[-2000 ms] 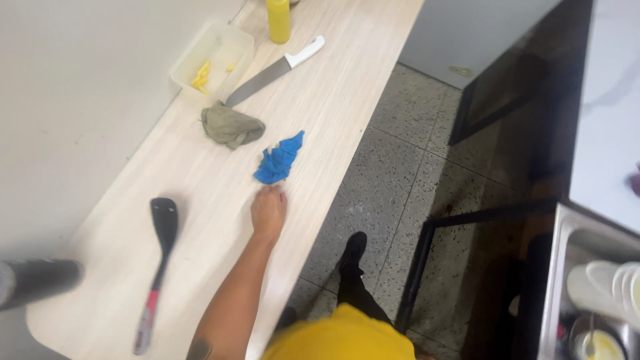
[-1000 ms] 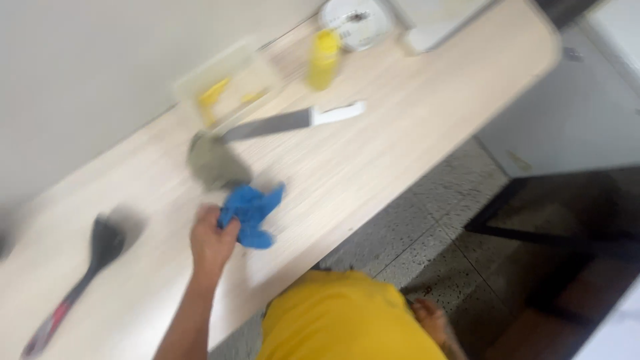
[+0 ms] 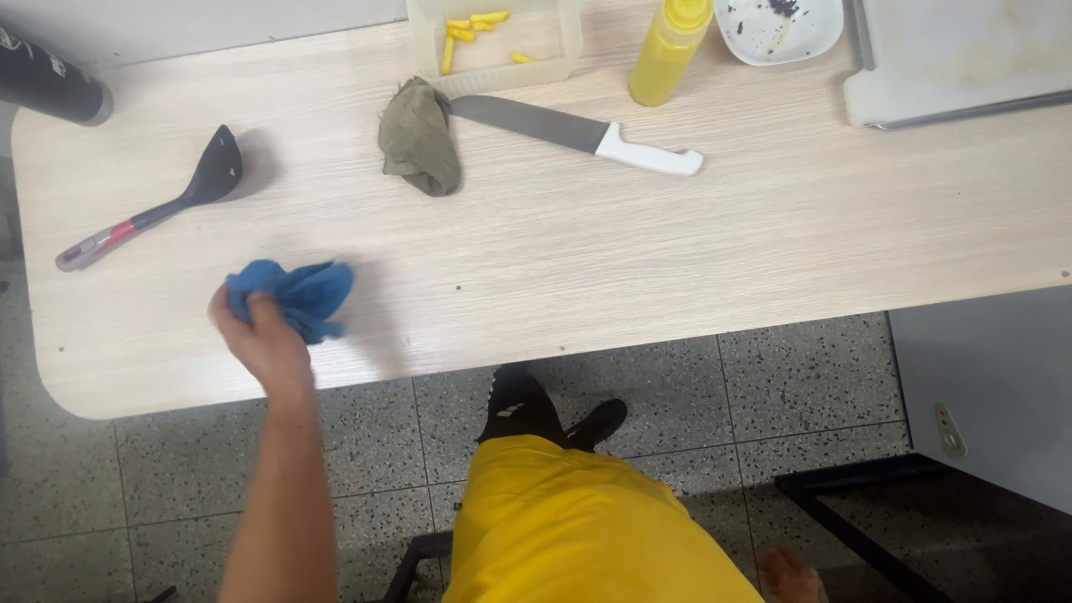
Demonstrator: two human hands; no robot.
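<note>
My left hand [image 3: 266, 339] grips a crumpled blue cloth [image 3: 306, 293] over the left part of the light wooden table [image 3: 670, 243]. Up and to the left of it lies a black slotted turner [image 3: 213, 172] with a red and grey handle. A crumpled olive cloth [image 3: 419, 138] touches the blade tip of a large knife [image 3: 569, 132] with a white handle. At the bottom right edge of the view, my right hand [image 3: 789, 574] hangs below the table, blurred and partly cut off; whether it holds anything is unclear.
At the back stand a plastic container [image 3: 502, 79] with yellow strips, a yellow squeeze bottle [image 3: 670, 54], a white dish [image 3: 779, 42] with dark residue and a white board [image 3: 946, 75]. A black cylinder [image 3: 50, 79] lies back left. Black metal frames [image 3: 854, 481] stand below right.
My left hand has taken hold of the blue cloth, which lay on the table near the olive cloth, and has carried it left, below the turner. The view has turned.
</note>
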